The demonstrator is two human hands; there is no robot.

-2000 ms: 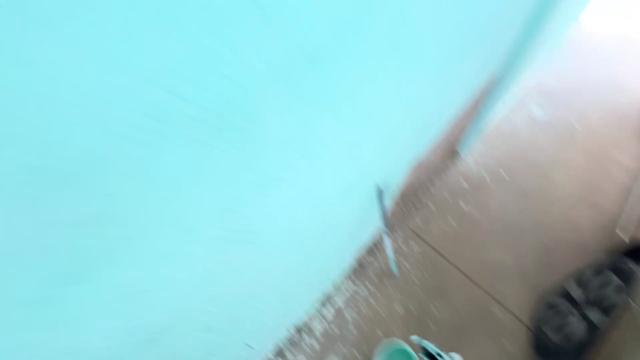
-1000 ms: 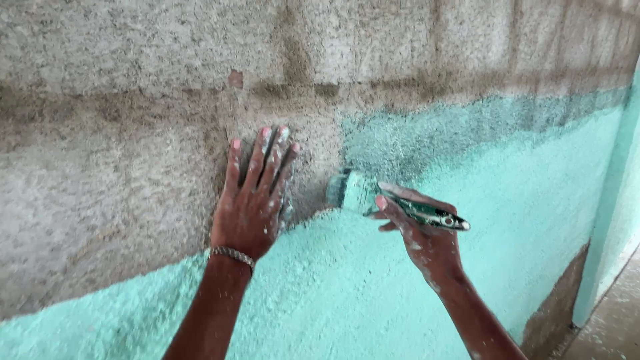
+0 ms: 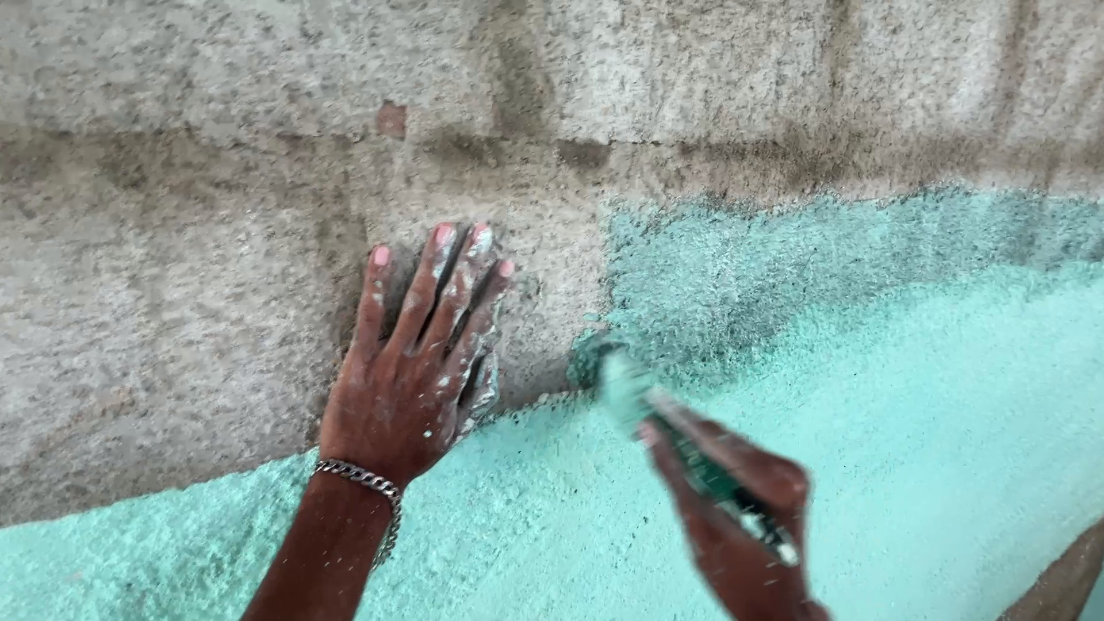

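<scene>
My left hand [image 3: 414, 362], speckled with paint and wearing a chain bracelet [image 3: 371, 483], lies flat on the bare grey wall [image 3: 172, 302] with its fingers spread upward. It holds nothing. To its right, my right hand [image 3: 733, 509] grips a paintbrush [image 3: 711, 479] with a dark green handle. The brush's bristles touch the wall at the left edge of the turquoise paint [image 3: 845, 414]. Motion blurs the brush and the right hand. A thinner, darker coat of turquoise [image 3: 707, 276] spreads above and right of the brush.
Brown stains and a horizontal groove [image 3: 586, 153] run across the unpainted upper wall. A small reddish patch [image 3: 391, 119] shows above my left hand. A brown strip [image 3: 1065, 573] cuts across the lower right corner.
Two seconds ago the view showed painted wall and floor, without my hands. Since one second ago, the brush has moved lower beside my left hand, and turquoise now covers the spot by the bristles.
</scene>
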